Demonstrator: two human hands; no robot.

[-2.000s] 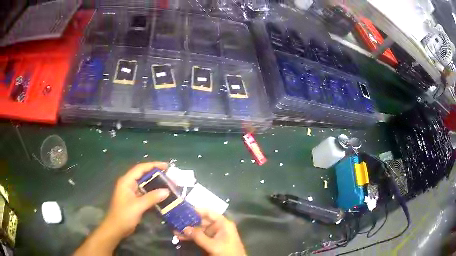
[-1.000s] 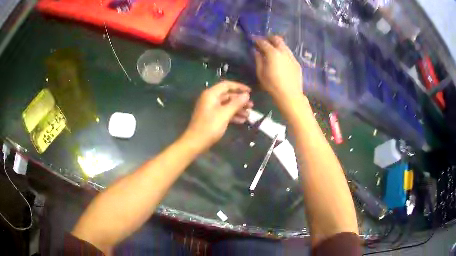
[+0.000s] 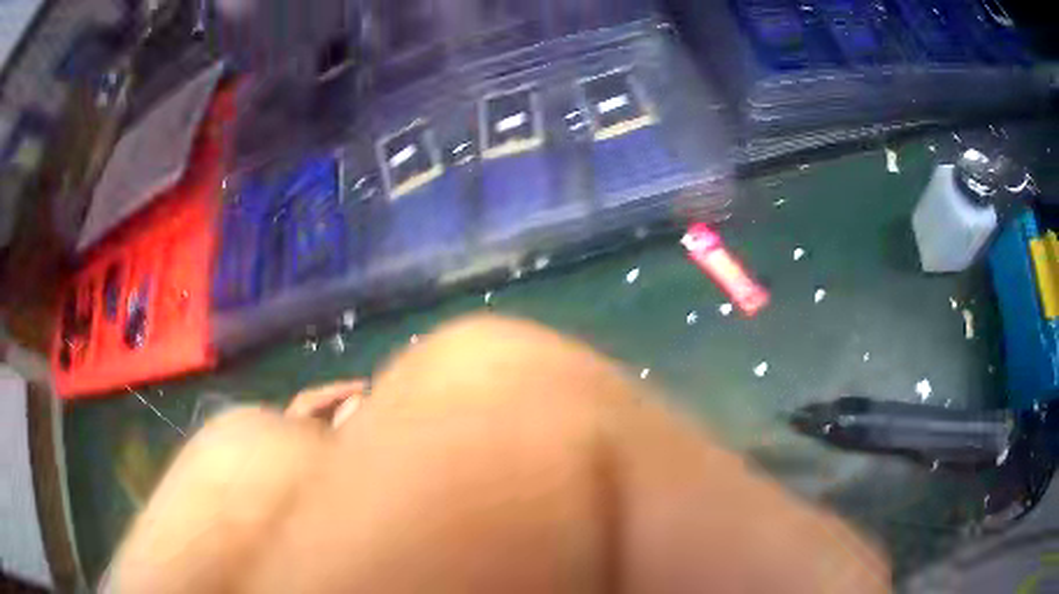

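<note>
My right hand (image 3: 511,453) is very close to the camera, large and blurred across the lower middle. My left hand (image 3: 238,470) shows at the lower left, partly covered by it. A few blurred fingertips show beyond them, and I cannot tell which hand they belong to. What either hand holds, if anything, is hidden. Behind the hands, a clear blister tray (image 3: 476,269) holds blue phone parts, several with black screens (image 3: 511,123) in pale frames.
A red bin (image 3: 151,313) stands at the left. A second tray of blue parts (image 3: 883,35) is at the back right. On the scrap-strewn green mat lie a red-and-white tube (image 3: 726,273) and a thick black handle (image 3: 912,429). A white bottle (image 3: 952,223) stands beside a blue-yellow holder (image 3: 1022,313).
The view has shifted and turned. My hands, earlier apart with the right one at the tray, now overlap close to the camera. The white strips and pieces on the mat are no longer visible.
</note>
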